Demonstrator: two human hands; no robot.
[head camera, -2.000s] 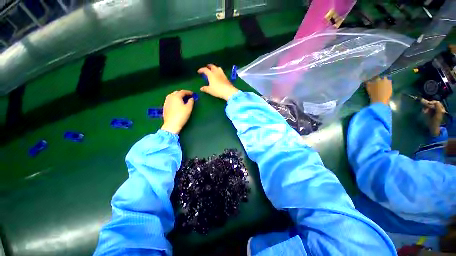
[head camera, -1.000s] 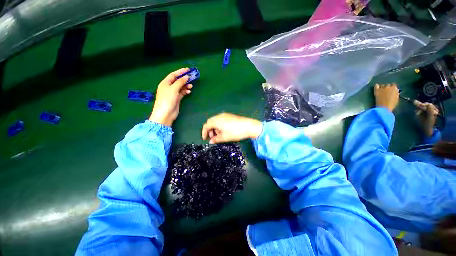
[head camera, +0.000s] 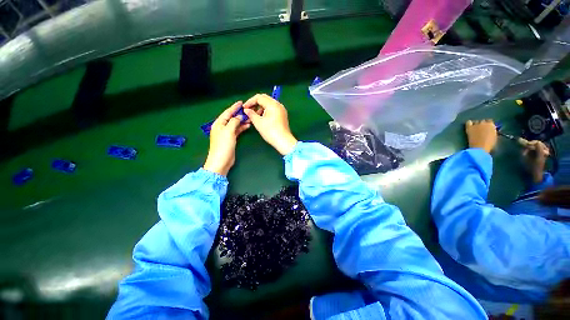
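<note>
My left hand (head camera: 224, 137) holds a small blue part (head camera: 241, 115) between its fingertips. My right hand (head camera: 272, 122) touches the same part with its fingertips; whether it pinches a small black part is hidden. Another blue part (head camera: 206, 127) lies just left of my left hand, partly covered. Several blue parts lie in a row to the left, one of them a flat blue rectangle (head camera: 170, 141). A blue part (head camera: 276, 92) stands out behind my right hand. A loose heap of small shiny black parts (head camera: 264, 237) lies between my forearms.
A large clear zip-lock bag (head camera: 431, 81) with bagged black parts (head camera: 362, 149) lies to the right, over a pink strip (head camera: 412, 31). Black rectangular pieces (head camera: 195, 67) lie along the far side. A neighbouring person's hand (head camera: 481, 135) is at right, near a black device (head camera: 539, 117).
My right hand has moved from the edge of the black heap up to the blue part in my left hand. Another blue part now shows beside the clear bag's left corner.
</note>
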